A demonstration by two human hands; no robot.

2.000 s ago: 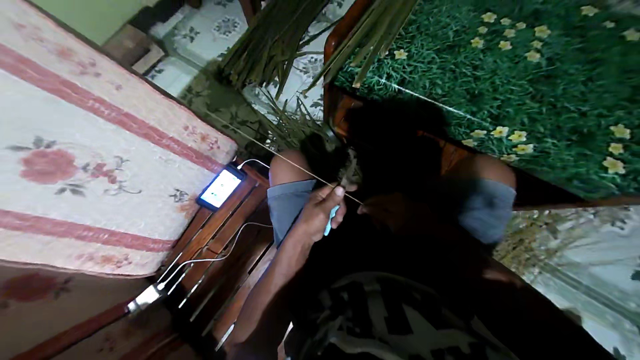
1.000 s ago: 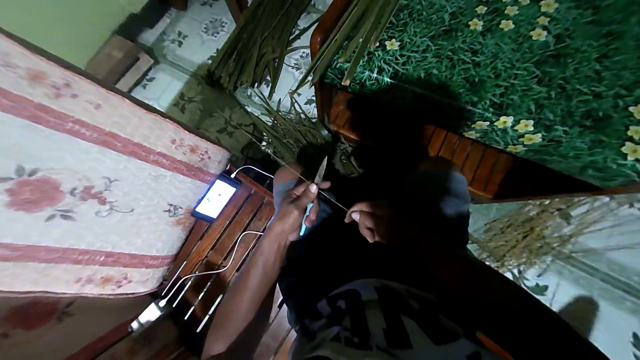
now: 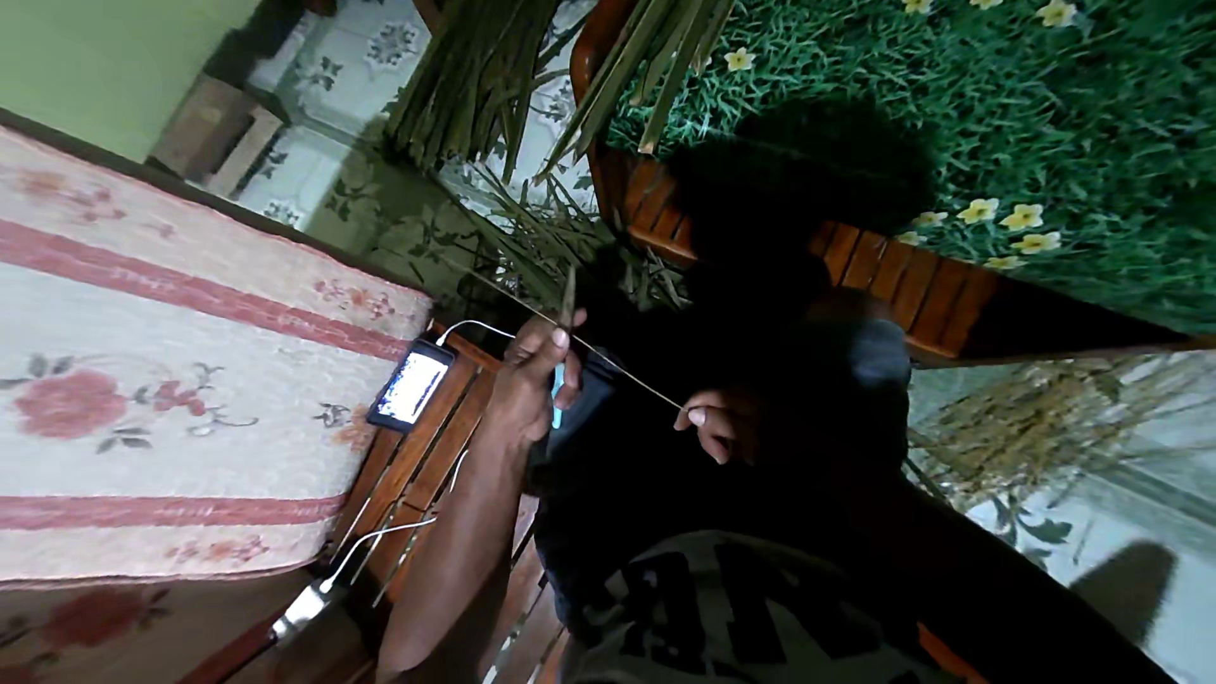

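Note:
My left hand is closed around a small knife with a light blue handle, its narrow blade pointing up and away. A thin, pale plant strip passes across the knife at that hand and slants down to my right hand. The right fingertips pinch the strip near its lower end; much of that hand is in dark shadow. Beyond the left hand the strip runs up and to the left, over the floor. Whether the blade touches it cannot be told.
Long green-brown leaf strips hang or lie at the top, with more scraps below. A wooden-edged surface with a grass-patterned cover is at upper right. A lit phone with a white cable rests beside a floral cushion. Dry fibres lie at right.
My two hands were close together two seconds ago and are now farther apart, with the strip stretched between them. The knife blade shows more plainly now.

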